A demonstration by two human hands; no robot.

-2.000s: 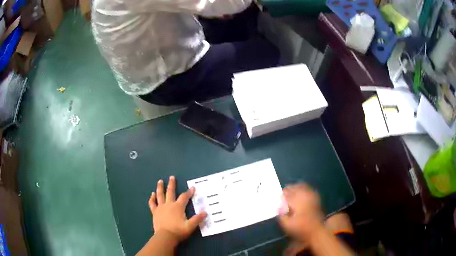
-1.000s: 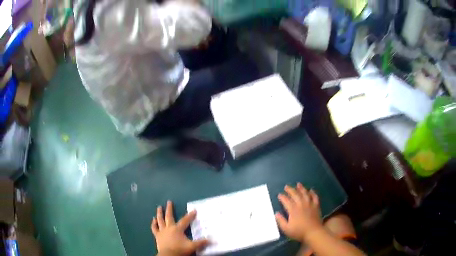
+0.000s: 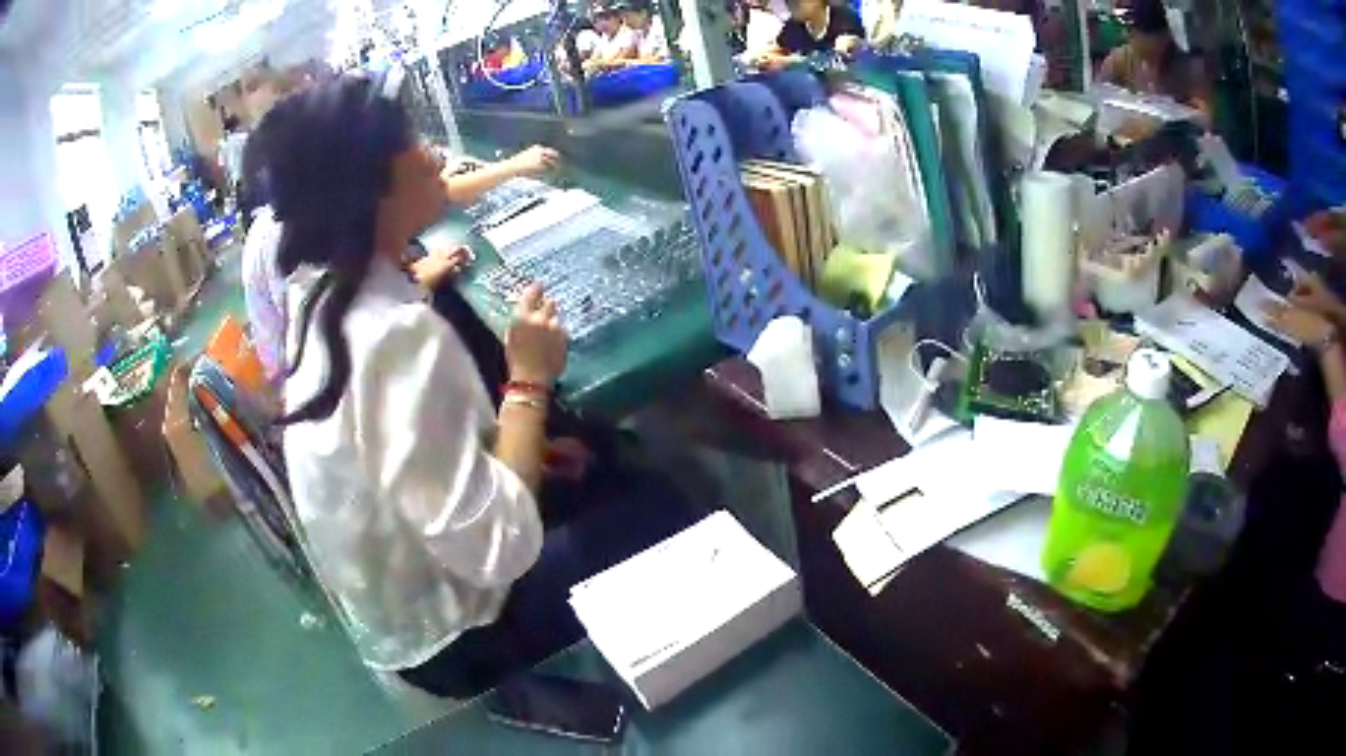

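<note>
Neither of my hands is in the picture. A thick stack of white instruction sheets point(image 3: 687, 606) lies on the small dark-green table point(image 3: 812, 706) at the bottom centre. A black smartphone point(image 3: 557, 708) lies flat beside it, to its left. The white sheet seen under my hands earlier is out of the picture. On the brown desk point(image 3: 923, 650) to the right stands a bottle point(image 3: 1117, 495) with bright green colour, a lemon picture and a white cap.
A seated person in a white shirt point(image 3: 406, 473) is just beyond the table, by a green bench point(image 3: 627, 362) with clear trays. A blue file rack point(image 3: 723, 222), white backing sheets point(image 3: 960, 473) and a circuit board point(image 3: 1011, 381) are on the desk. Another person's hand point(image 3: 1306, 313) is at right.
The view has tilted up from the table to the room. My hands and the single sheet have dropped out of the picture. The stack and phone now show lower down.
</note>
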